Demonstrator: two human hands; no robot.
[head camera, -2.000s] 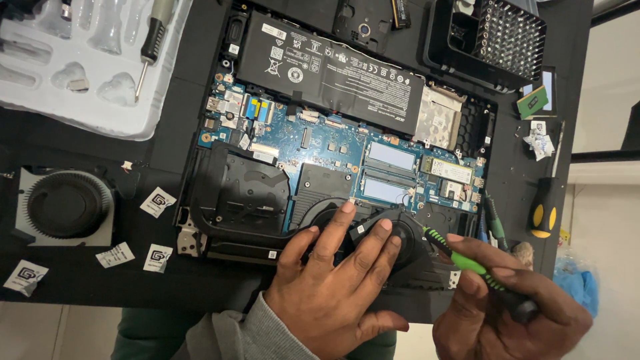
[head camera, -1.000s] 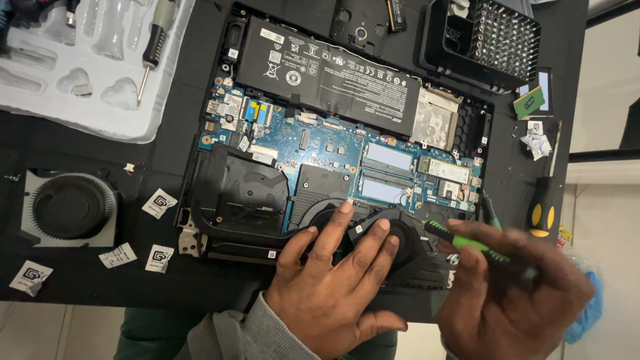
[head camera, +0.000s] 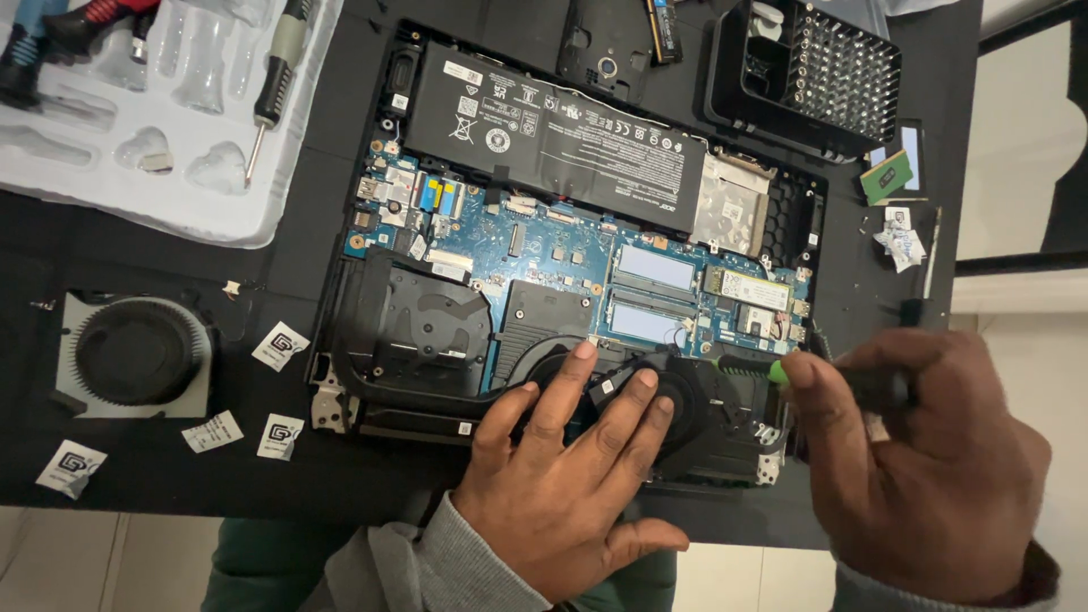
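Observation:
An opened Acer laptop base lies on the black table, with its battery along the far side and its blue motherboard across the middle. My left hand rests palm down, fingers spread, on the cooling fan and the black heat-sink part beside it. In my right hand is a screwdriver with a green and black handle, held nearly level over the laptop's near right part. Its tip points left, near the fan's upper right edge; whether it touches a screw cannot be told.
A removed fan and torn paper packets lie at left. At upper left is a white plastic tray with a screwdriver on it. A bit case, a green memory module and another packet sit at right.
My right hand has turned the screwdriver from a slant to nearly level, its handle now farther toward the table's far side. My left hand has stayed on the fan area.

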